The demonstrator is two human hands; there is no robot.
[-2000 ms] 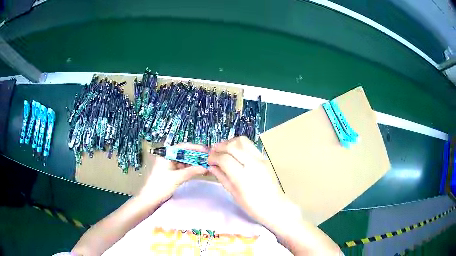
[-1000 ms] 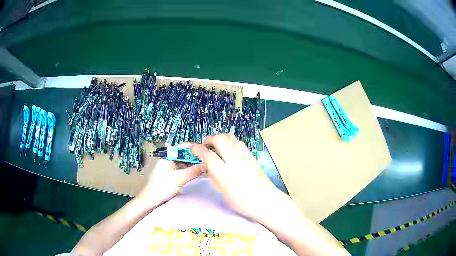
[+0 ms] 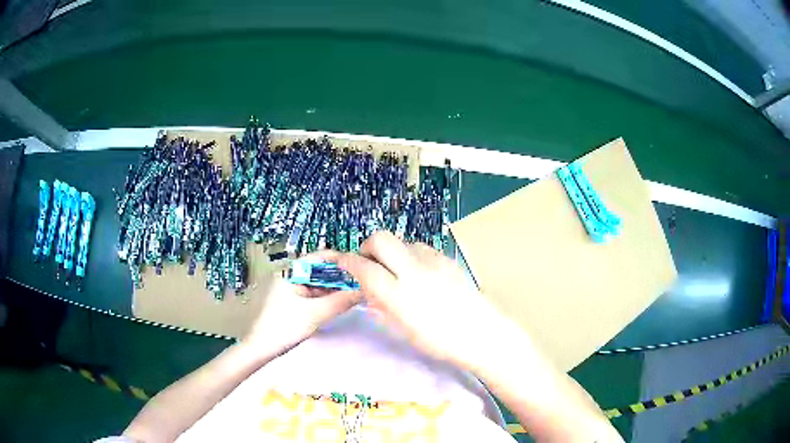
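Note:
A turquoise housing half (image 3: 303, 272) with a dark board assembly (image 3: 331, 277) inside it lies level in front of my chest. My left hand (image 3: 299, 303) grips it from below and from its left part. My right hand (image 3: 394, 281) has its fingers on the right end and covers that end. A small black loose piece (image 3: 278, 256) lies on the cardboard just beyond the housing's left end. The board pile (image 3: 286, 195) lies right behind my hands.
Several filled housings (image 3: 65, 229) lie side by side at the far left. Two empty turquoise shells (image 3: 587, 203) lie on the tilted right cardboard sheet (image 3: 563, 268). Cardboard (image 3: 186, 298) lies under the pile. A blue bin (image 3: 771, 275) stands at the right edge.
The dark tip that stuck out of the housing's left end no longer shows. Both hands stay around the housing, with small finger movements of the right hand.

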